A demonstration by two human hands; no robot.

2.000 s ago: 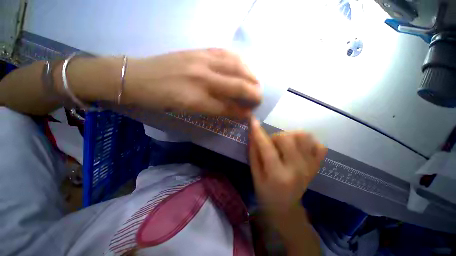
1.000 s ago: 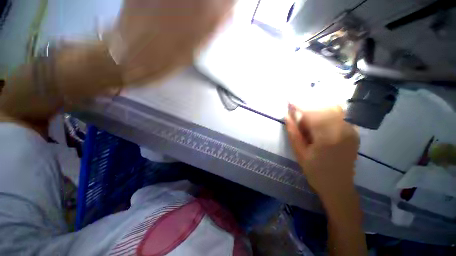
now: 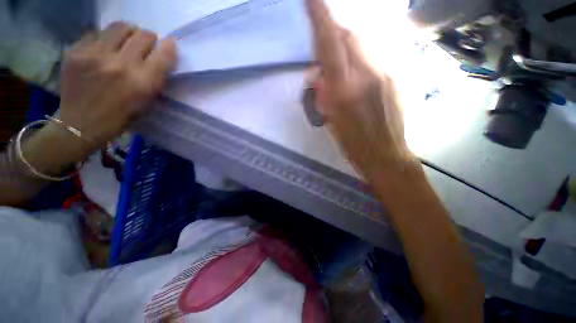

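A light blue-grey cloth piece (image 3: 246,41), long and slightly curved, stretches between my hands over the table's near left part. My left hand (image 3: 114,79) has curled fingers on its left end. My right hand (image 3: 354,88) is at its right end, fingers pointing away and slightly blurred; the exact grip is partly hidden. A dark oval thing (image 3: 312,107) shows beside my right palm; I cannot tell what it is or whether the hand touches it.
The machine's metal needle area (image 3: 470,41) and a black ribbed cylinder (image 3: 518,113) are at the upper right, in lamp glare. A grey ruler edge (image 3: 284,167) crosses the front. A blue crate (image 3: 158,195) is below it. White scrap (image 3: 527,268) hangs at the right edge.
My left hand has come down and left onto the cloth's end. My right hand has moved up and left, away from the needle area. The cloth now spans between both hands.
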